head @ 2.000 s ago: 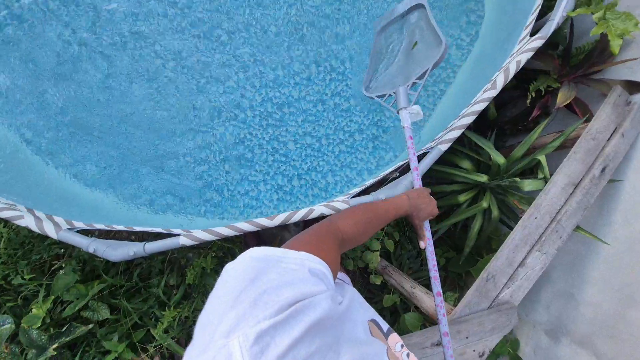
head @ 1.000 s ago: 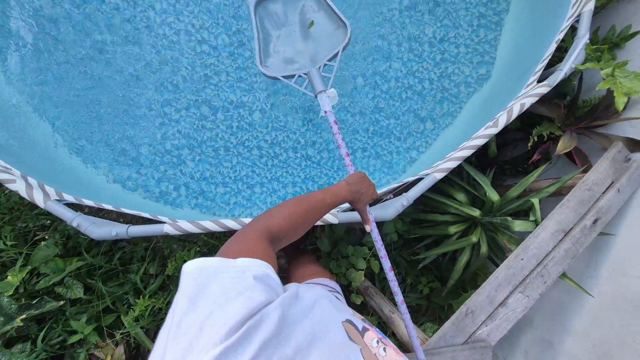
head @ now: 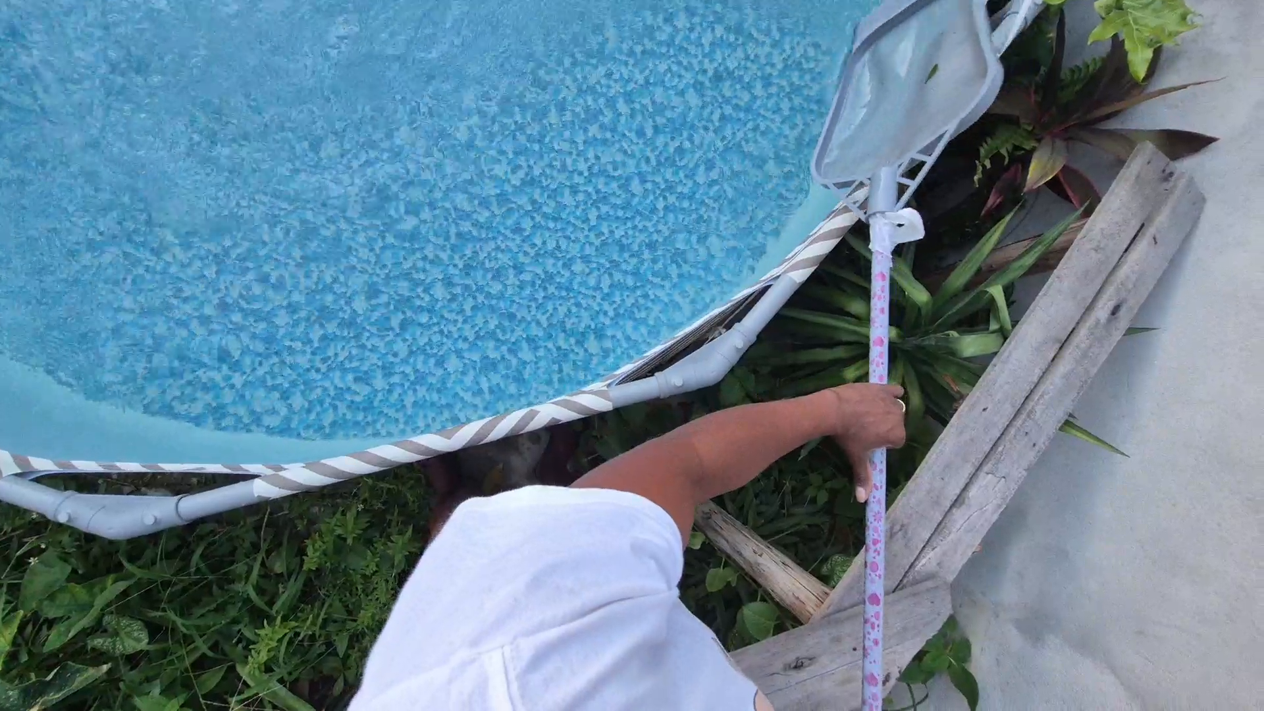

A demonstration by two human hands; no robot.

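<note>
My left hand (head: 869,427) reaches across to the right and grips the pole (head: 875,553) of a pool skimmer, with a ring on one finger. The pole is pale with pink spots and runs nearly upright through the view. At its top, the grey-framed skimmer net (head: 913,89) holds a small green leaf and overlaps the pool's right edge. A white piece (head: 901,227) sticks out where the pole meets the net. My right hand is not in view.
A round above-ground pool has a striped rim (head: 474,432) and grey tube frame (head: 706,365). Weathered wooden beams (head: 1037,375) lie beside spiky plants (head: 918,316) and grey paving (head: 1116,553). A log (head: 760,558) and leafy weeds (head: 286,583) are below the rim.
The skimmer net moved left over the water, then back right to the pool's edge, with the leaf in it. My left hand has kept hold of the pole.
</note>
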